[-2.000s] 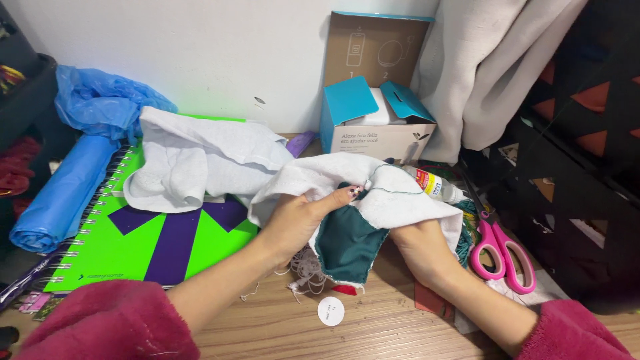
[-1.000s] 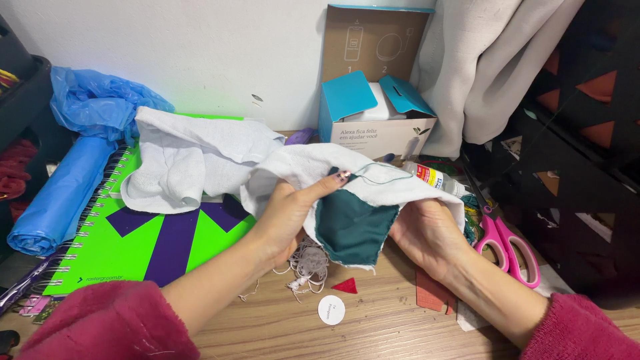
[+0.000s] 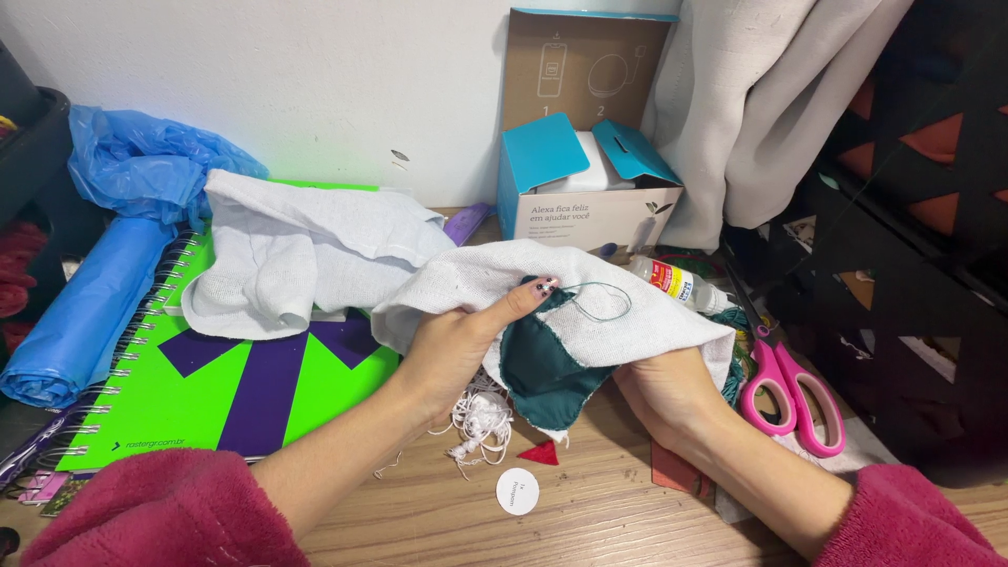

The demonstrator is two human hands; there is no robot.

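A white woven cloth (image 3: 465, 272) with a dark green satin patch (image 3: 543, 370) along its lower part is stretched between both hands. My left hand (image 3: 465, 339) grips it, thumb on top at the patch's upper corner, fingers hidden underneath. From beside that thumb a green thread (image 3: 602, 303) loops over the white cloth; no needle can be made out. My right hand (image 3: 669, 386) is under the cloth's right part, its fingers hidden by the fabric. The cloth's left end touches or lies close to another folded white cloth (image 3: 268, 268).
Pink-handled scissors (image 3: 791, 402), a glue bottle (image 3: 681, 285) and green yarn (image 3: 732, 378) lie right. A green spiral notebook (image 3: 189, 402) and blue plastic roll (image 3: 94, 307) are left. White thread (image 3: 480, 425), a red scrap (image 3: 540, 453) and round label (image 3: 517, 491) lie in front; an opened box (image 3: 591, 205) stands behind.
The cloth has been turned and shifted between the hands, and my right hand sits further beneath it. The red scrap, partly covered two seconds ago, now shows fully.
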